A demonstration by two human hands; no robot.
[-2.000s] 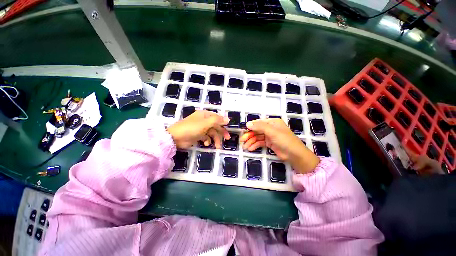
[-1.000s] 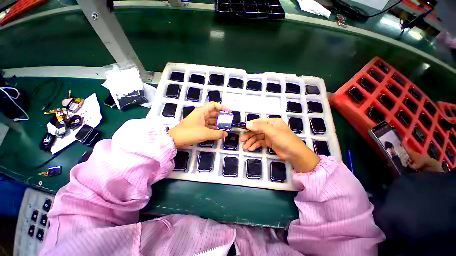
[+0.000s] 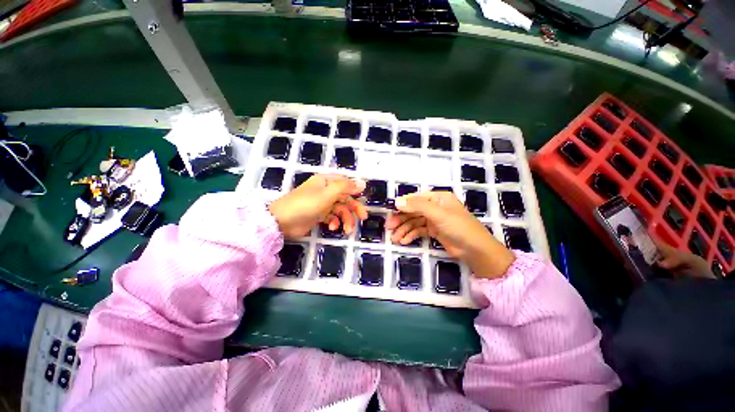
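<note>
A small black square watch unit (image 3: 375,192) is held between my hands above the middle of the white compartment tray (image 3: 395,298). My left hand (image 3: 319,208) has its fingertips at the unit's left edge. My right hand (image 3: 443,224) has its thumb and fingertip at the right edge, where a small dark part shows; its exact grip is hard to make out. The dark face is turned up. More black units lie in the tray's pockets, some hidden under my hands.
A red tray (image 3: 556,153) with dark units stands at right, beside another person's hand (image 3: 685,262) with a smartphone (image 3: 629,233). Loose parts (image 3: 105,189) lie on white paper at left. A metal post (image 3: 181,60), plastic bag (image 3: 201,137) and black tray (image 3: 403,13) are beyond.
One second ago the unit showed a bright whitish face in my left fingers; now it looks dark. My left fingers have shifted and curled. My right hand has hardly moved.
</note>
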